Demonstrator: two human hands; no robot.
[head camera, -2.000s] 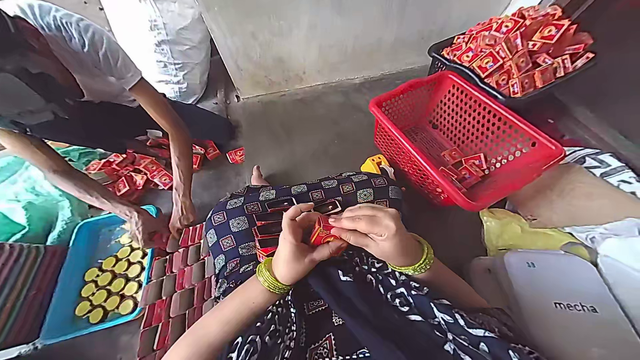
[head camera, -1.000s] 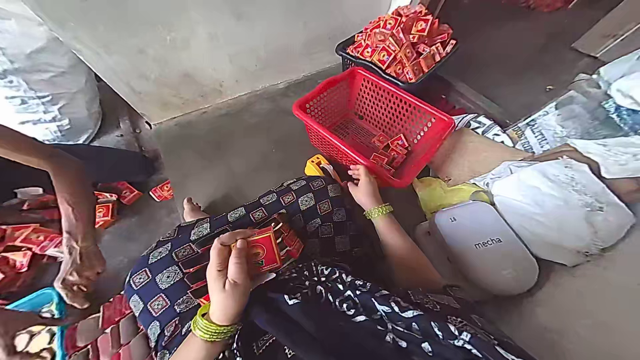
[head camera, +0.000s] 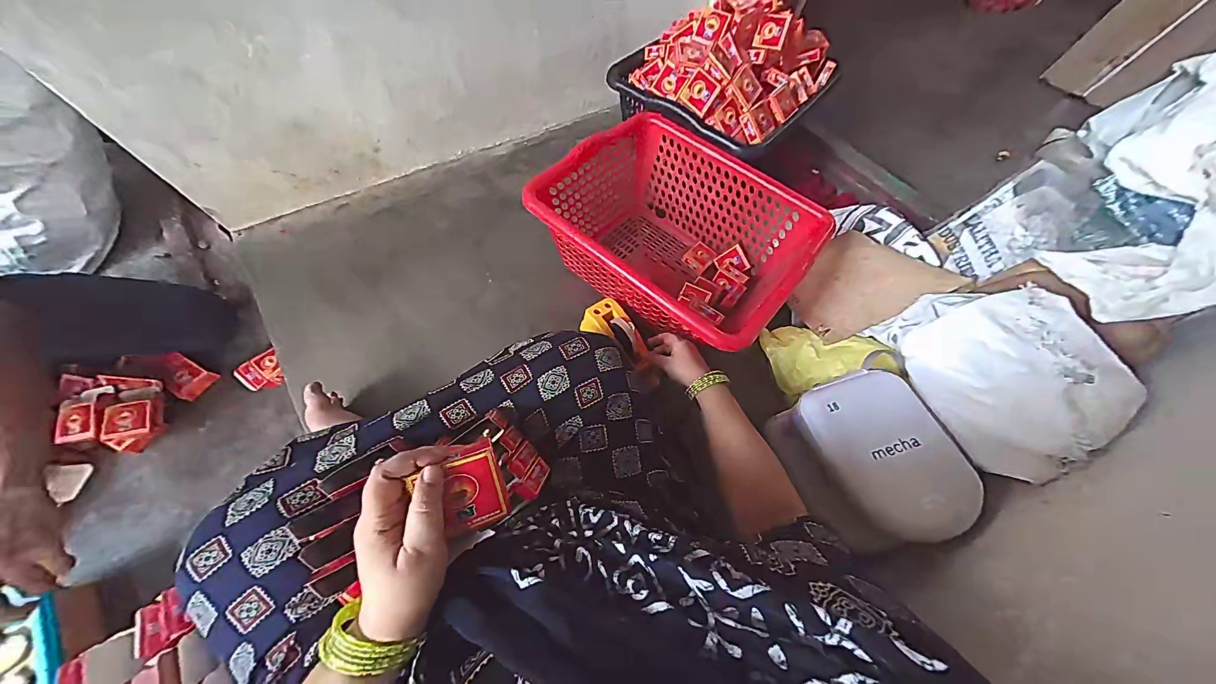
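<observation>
My left hand, with green bangles at the wrist, grips a small red printed cardboard box above my lap. Several more small red boxes lie on the patterned cloth over my legs, just beyond it. My right hand is down beside my knee, below the red basket's near corner. Its fingertips are at a yellow object, perhaps a tape dispenser; whether they hold anything cannot be made out. The red perforated plastic basket holds several red boxes at its near right end.
A black basket heaped with red boxes stands behind the red one. At left, another person's arm is near red boxes on the floor. A grey lidded case, a yellow bag and white sacks lie at right.
My hands were together over my lap two seconds ago; my right hand has since moved away to the yellow object. My left hand has kept a red box. The view has swung right.
</observation>
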